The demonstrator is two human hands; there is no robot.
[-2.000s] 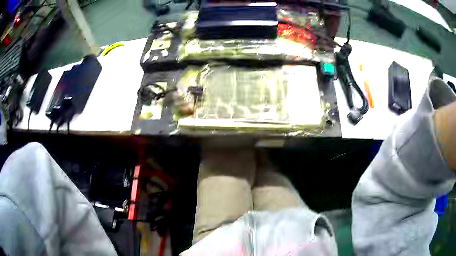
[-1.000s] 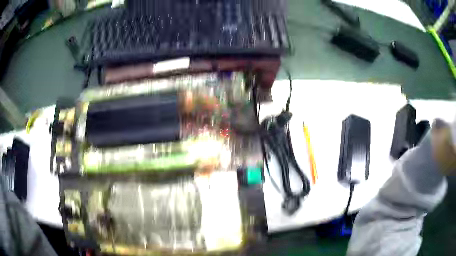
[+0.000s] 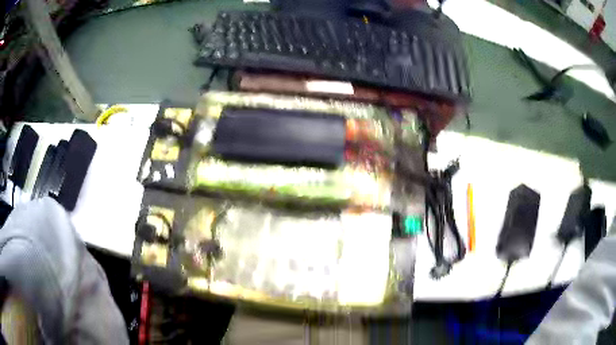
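Observation:
Neither of my hands shows; both are cut off by the picture's edges. My left grey sleeve is at the lower left, with a blurred skin-toned patch by its opening. My right sleeve enters at the lower right. A black power adapter point(image 3: 280, 137) lies in the rear bay of the test fixture point(image 3: 398, 259). The front bay, under shiny yellowed protective film point(image 3: 270, 253), shows no adapter. The green switch point(image 3: 413, 224) is at the fixture's right edge. The picture is blurred.
Adapters lie on the white bench at right point(image 3: 519, 222) and left point(image 3: 76, 168). A looped black cord point(image 3: 442, 219) and an orange stick point(image 3: 471, 217) lie right of the fixture. A keyboard point(image 3: 324, 47) stands behind; a yellow loop point(image 3: 111, 114) is at left rear.
The view has swung, first bringing the keyboard and the adapters at right into view, then partly back left. The left sleeve shows more again; the right forearm has slid toward the right edge.

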